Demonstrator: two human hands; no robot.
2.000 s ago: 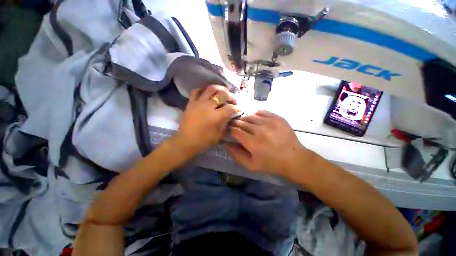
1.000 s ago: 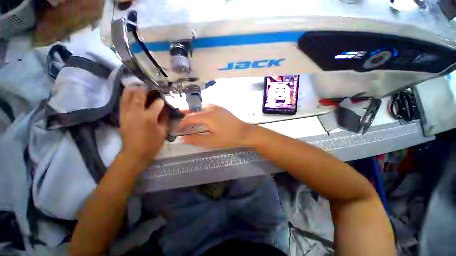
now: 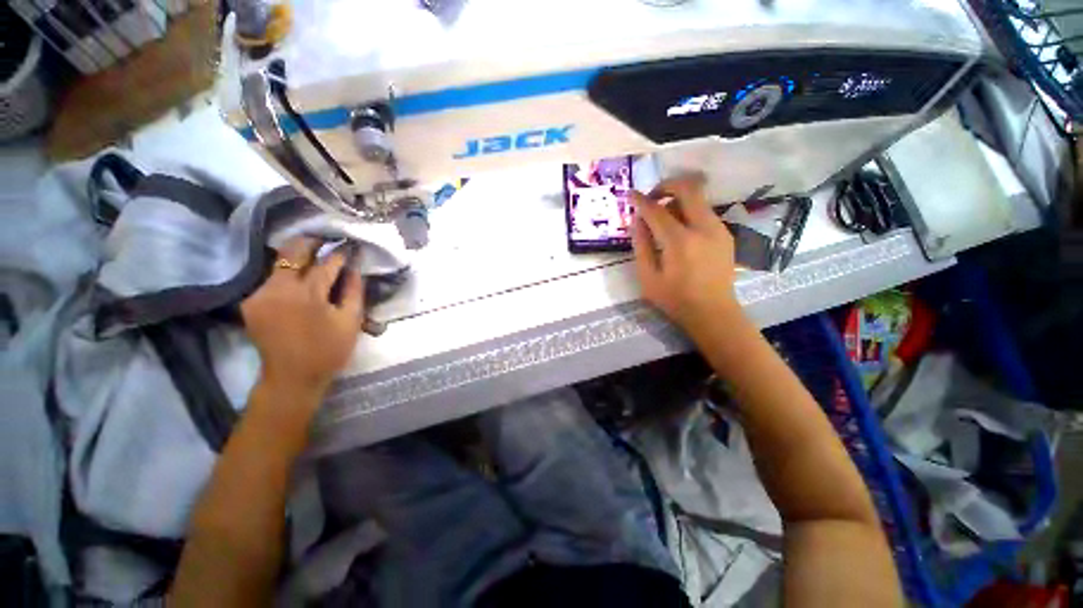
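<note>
A light grey garment piece (image 3: 178,244) with dark grey bands lies heaped left of the presser foot (image 3: 382,211). My left hand (image 3: 305,311) holds its gathered edge at the table, with the fingertips pinching cloth just in front of the machine head. A dark grey band end sticks out right of these fingers. My right hand (image 3: 689,255) is at the right edge of the smartphone (image 3: 597,208), fingers bent and partly over its screen. Whether it grips something small there cannot be told.
The lockstitch machine head (image 3: 511,107) spans the back, with a control panel (image 3: 677,101). A dark grey block (image 3: 751,246) and black scissors loops (image 3: 865,204) lie right of my right hand. Ruler tape (image 3: 534,354) runs along the front edge. A blue crate (image 3: 873,439) stands lower right.
My right hand has left the cloth and moved right to the phone. My left hand stays on the garment. The camera view has turned to the right, showing the crate more fully.
</note>
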